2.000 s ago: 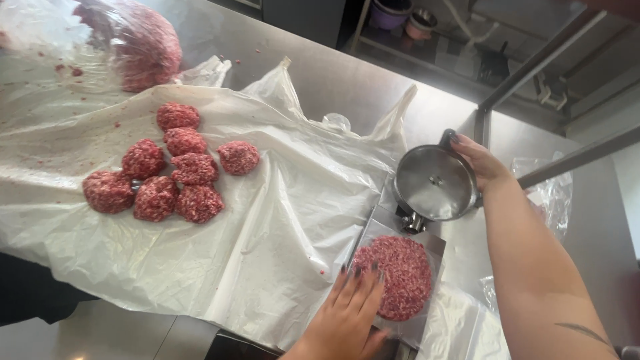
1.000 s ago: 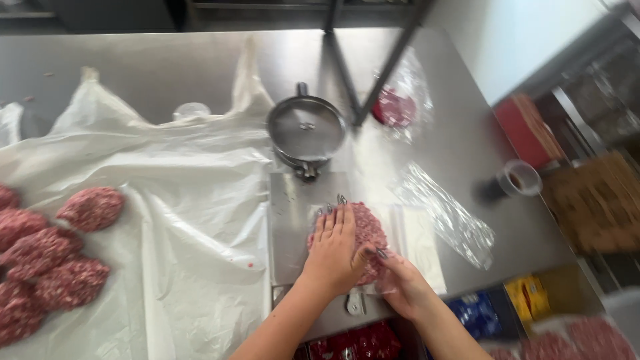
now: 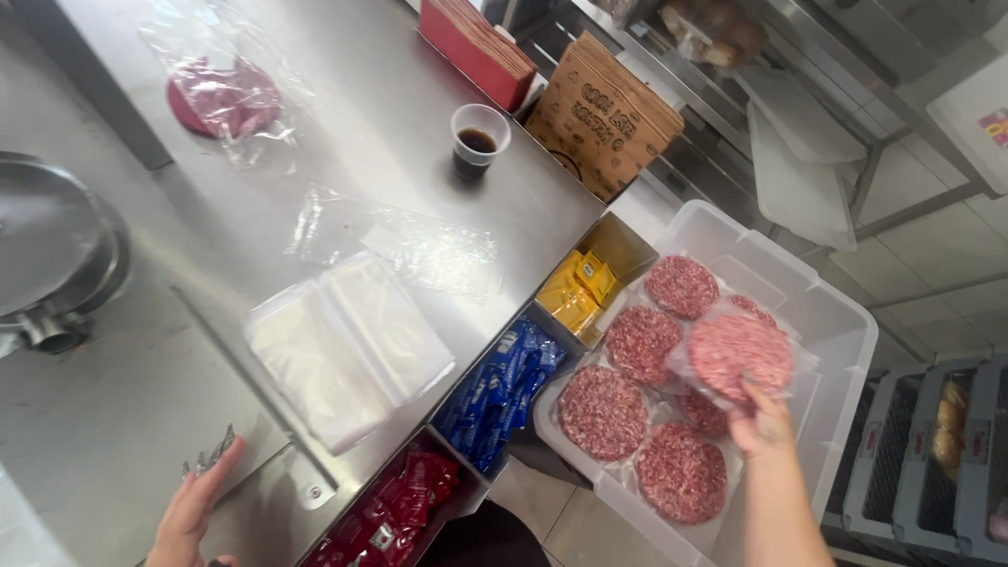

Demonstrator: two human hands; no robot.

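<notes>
My right hand grips the near edge of a raw ground-meat patty on a clear plastic sheet, held over a translucent plastic tub. Several more raw patties lie in the tub on plastic sheets. At the lower left, my left hand is empty, its fingers apart, over the metal base plate of the patty press. The round metal press head is cut off by the left edge. Beside the plate lies a stack of clear plastic sheets.
Bins of yellow, blue and red sachets line the counter's edge. A plastic cup of dark liquid, crumpled clear film, a pink disc under plastic, red paper bags and brown paper bags stand or lie farther back.
The view has swung right to the tub. Both hands were at the patty by the press one second ago; now my right hand holds a patty over the tub, and my left hand is off the meat.
</notes>
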